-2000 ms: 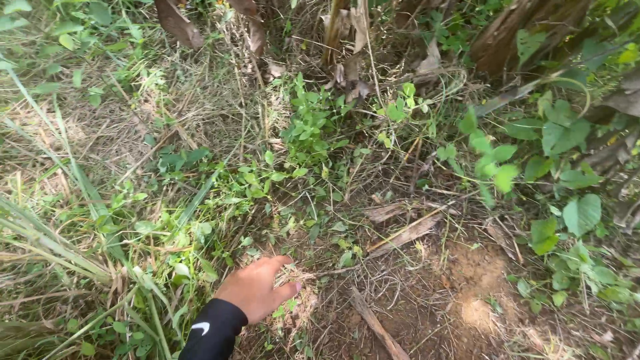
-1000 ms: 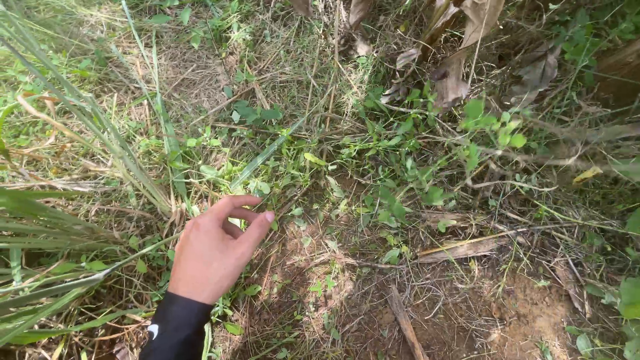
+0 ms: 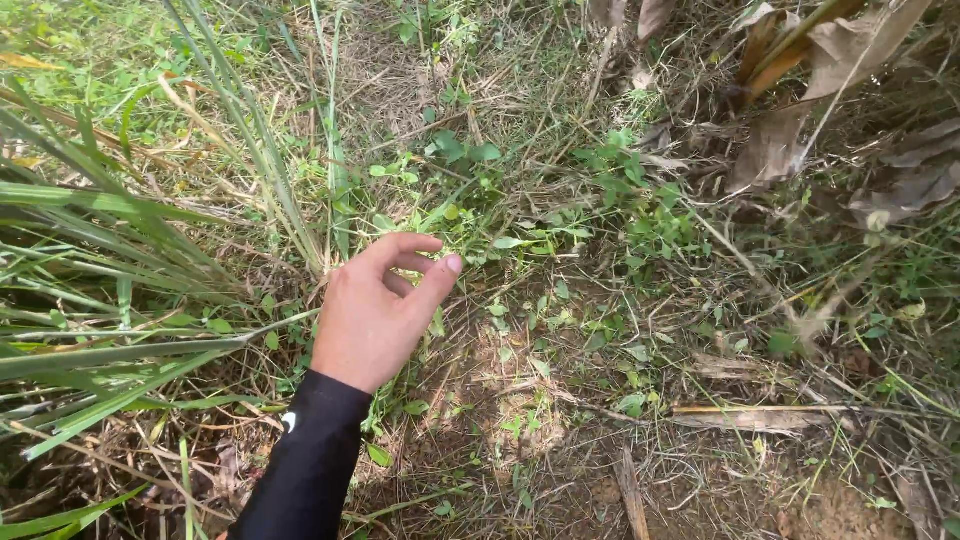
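My left hand (image 3: 382,304), in a black sleeve (image 3: 304,457) with a small white logo, reaches in from the lower left. Its back faces up and its fingers curl, with a small gap between thumb and index fingertip. Nothing shows between them; the other fingers are partly hidden behind the thumb. Low green weeds (image 3: 476,244) lie just beyond the fingertips. A clump of long-bladed grass (image 3: 142,232) stands left of the hand, one stem ending close to the wrist. My right hand is out of view.
Large dry brown leaves (image 3: 772,142) hang at the upper right. A piece of dead wood (image 3: 631,491) and a flat dry stalk (image 3: 757,418) lie on the soil at the lower right. Leafy weeds (image 3: 664,225) grow between them and the dry leaves.
My left hand has moved forward over the ground, away from the piece of dead wood and towards the weeds. The view has shifted left, bringing more of the tall grass into sight.
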